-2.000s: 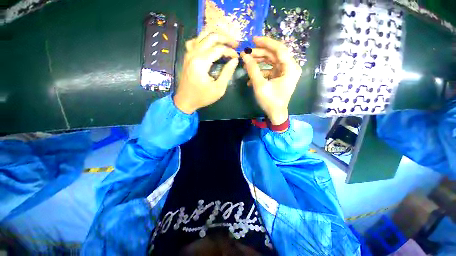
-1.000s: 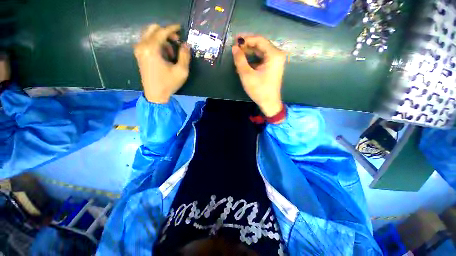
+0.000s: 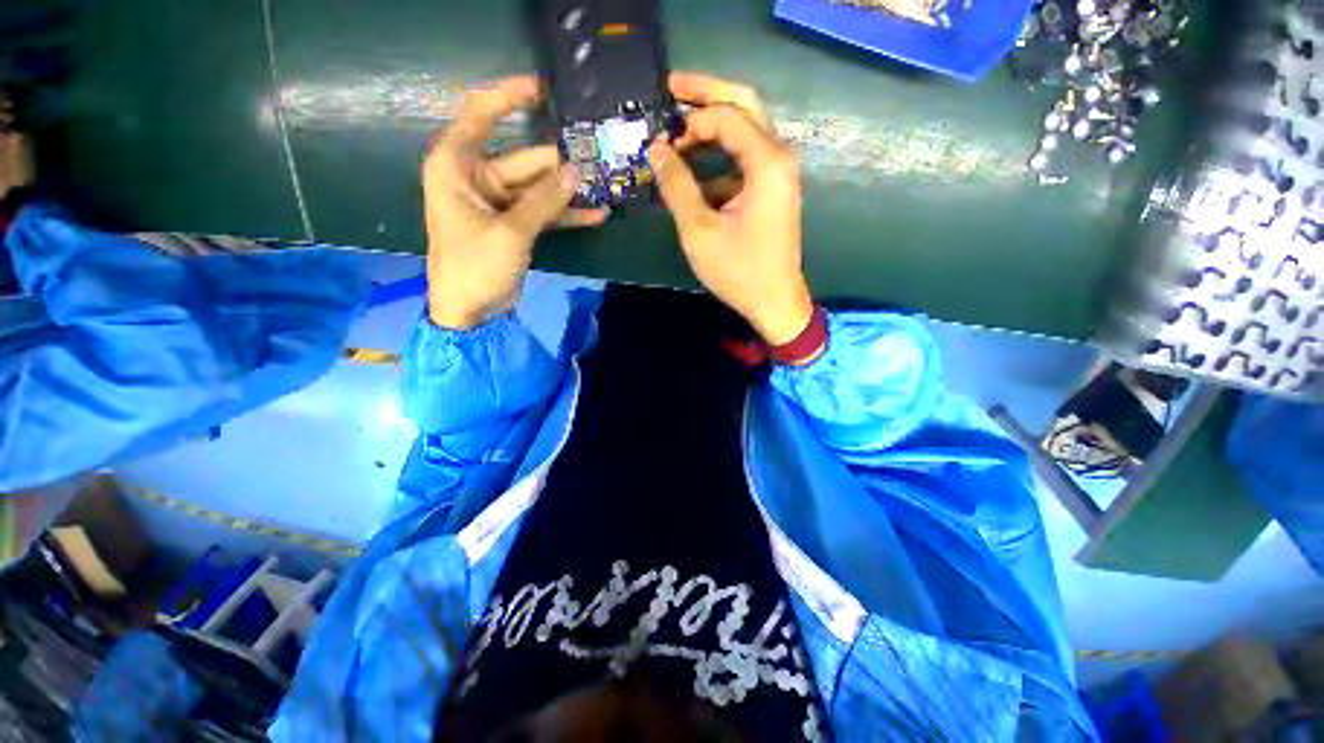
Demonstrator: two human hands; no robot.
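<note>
A black phone unit (image 3: 603,70) is between my two hands at the top centre, its far end cut off by the frame's top edge. A circuit board (image 3: 617,141) shows silver and white at its near end. My left hand (image 3: 491,203) holds the phone's left side, fingertips at the board's near corner. My right hand (image 3: 738,203) is at its right side, thumb and finger pinched at the board's right edge with a small dark module (image 3: 674,128) between them. White and orange bits show on the phone's flat face.
A blue parts bin (image 3: 929,44) stands at the upper right, beside a loose pile of small parts (image 3: 1096,87). A white parts tray (image 3: 1249,247) with dark curved parts lies at the far right. Another person's blue sleeve (image 3: 160,327) is at the left, below the green bench's edge.
My view has shifted left from the bin. My hands left the bin with the small module and came to the phone. My left hand has closed on the phone.
</note>
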